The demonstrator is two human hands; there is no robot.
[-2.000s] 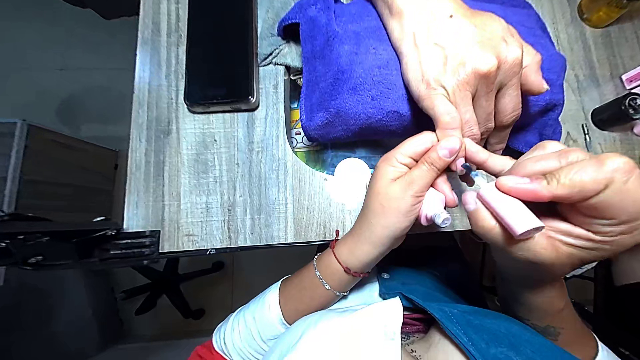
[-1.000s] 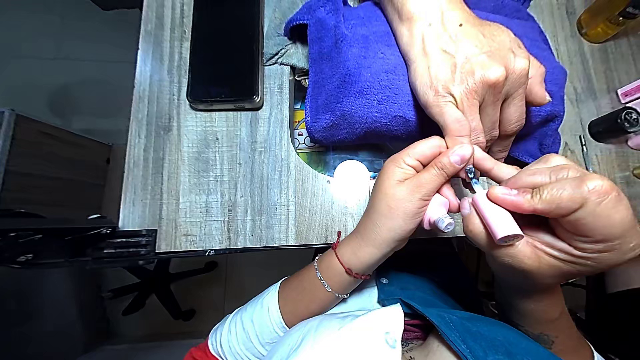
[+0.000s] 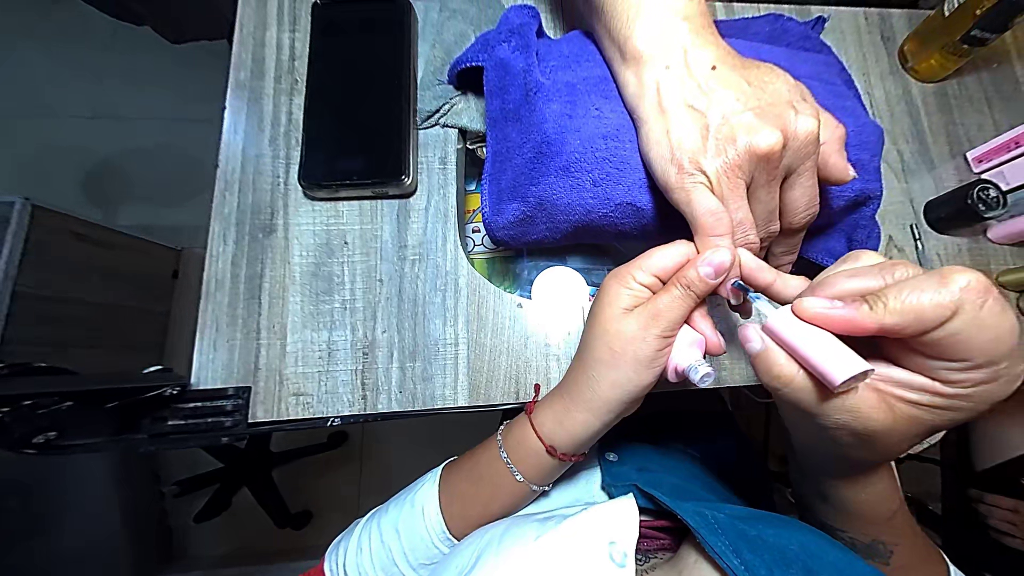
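Observation:
My left hand pinches a fingertip of another person's hand between thumb and forefinger. The same hand also keeps an open pink nail polish bottle in its curled fingers, its threaded neck pointing down and right. In my right hand is the pink cap of a nail polish brush; the dark brush tip is at the nail of the pinched finger. The other person's hand rests palm down on a folded purple towel.
A black smartphone lies on the wood-grain table. A round white bright spot is left of my left hand. At the right are a black cylindrical container, pink items and a bottle of amber liquid.
Both of my hands stay close around the same finger. Compared with two seconds ago, the brush cap in my right hand is turned slightly; the bottle is still in my left.

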